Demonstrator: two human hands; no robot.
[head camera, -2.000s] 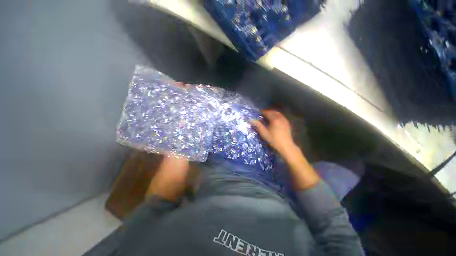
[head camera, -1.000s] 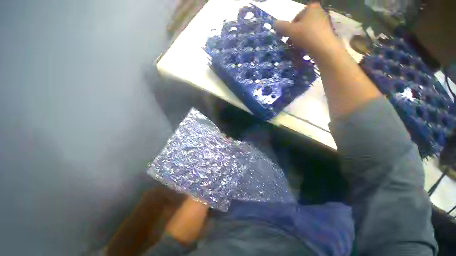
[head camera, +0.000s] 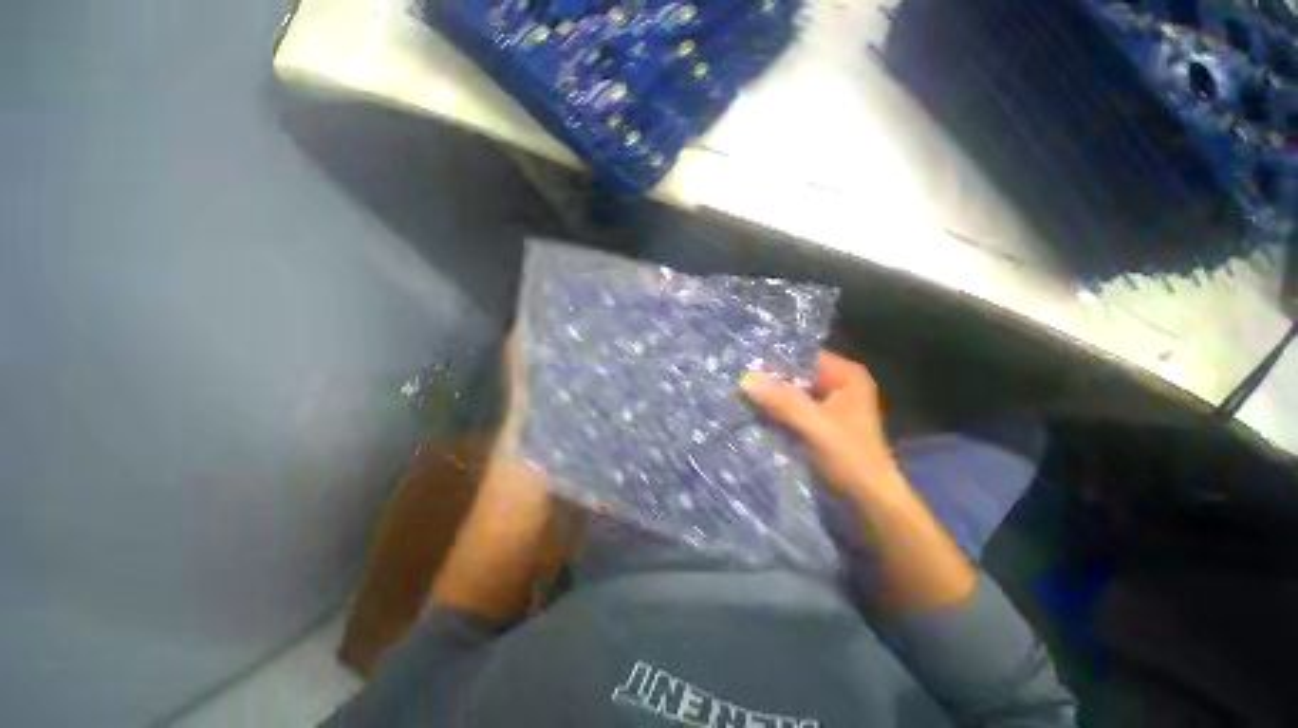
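Observation:
A flat bundle of blue panels in clear bubble wrap (head camera: 655, 405) is held over my lap, its far edge towards the bench. My left hand (head camera: 513, 491) holds its left side, with the fingers hidden behind the bundle. My right hand (head camera: 840, 420) grips the right edge, thumb on top. The view is somewhat blurred. A stack of blue PCB panels (head camera: 612, 86) lies on the bench ahead. A thicker stack (head camera: 1053, 142) stands further right with jagged edges.
The white-topped bench (head camera: 840, 199) runs diagonally across the top and right, its front edge just beyond the bundle. A brown cardboard box (head camera: 406, 555) is on the floor at lower left. A thin black cable (head camera: 1260, 373) hangs at the right bench edge.
My right hand has come back from the panel stack on the bench to the bundle. The loose wrap at the right no longer hangs out, and the bundle looks shorter and folded over.

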